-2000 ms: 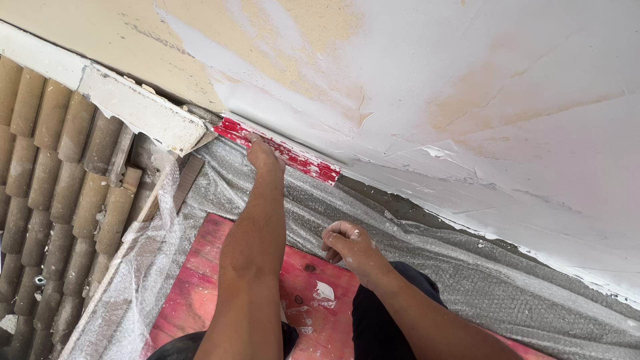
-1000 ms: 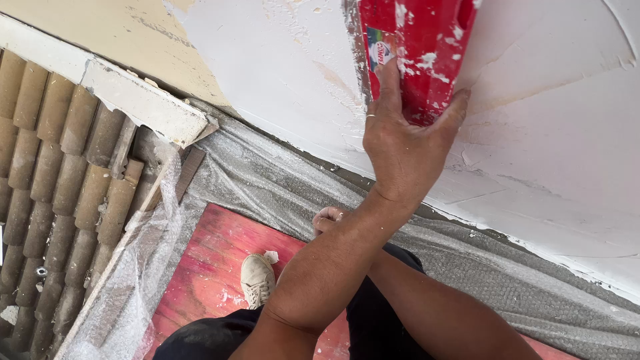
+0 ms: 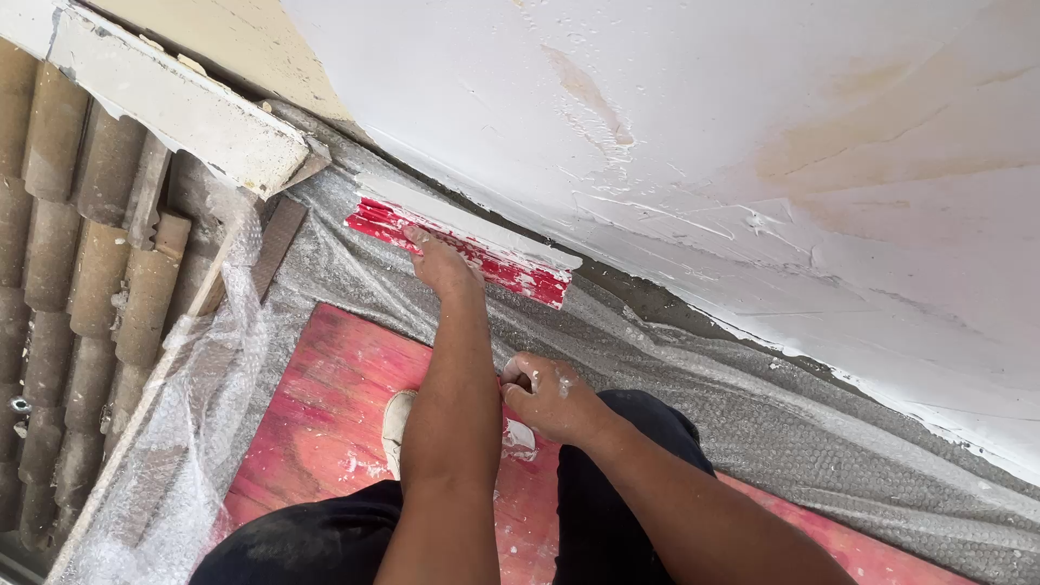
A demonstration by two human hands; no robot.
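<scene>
My left hand (image 3: 443, 260) grips a long red plastering blade (image 3: 463, 248) smeared with white compound. The blade slants beside the foot of the wall, above the plastic-covered strip; the frame does not settle whether its edge touches the wall. White compound covers much of the wall (image 3: 691, 154), with beige patches showing and ridges near the lower part. My right hand (image 3: 556, 398), marked with white compound, is curled near my knee, right of my left forearm. Whether it holds anything is unclear. A white patch (image 3: 518, 439) shows just below it, over the red board.
A red-stained board (image 3: 325, 390) lies under my shoe (image 3: 396, 426). Wrinkled bubble wrap (image 3: 780, 414) runs along the wall's foot and hangs over a wooden edge at left. Clay roof tiles (image 3: 93, 284) and a chipped white ledge (image 3: 179, 110) lie on the left.
My left hand has brought the red blade down and left from high on the wall, where it was a second ago. My right hand, mostly hidden behind the left arm then, shows again.
</scene>
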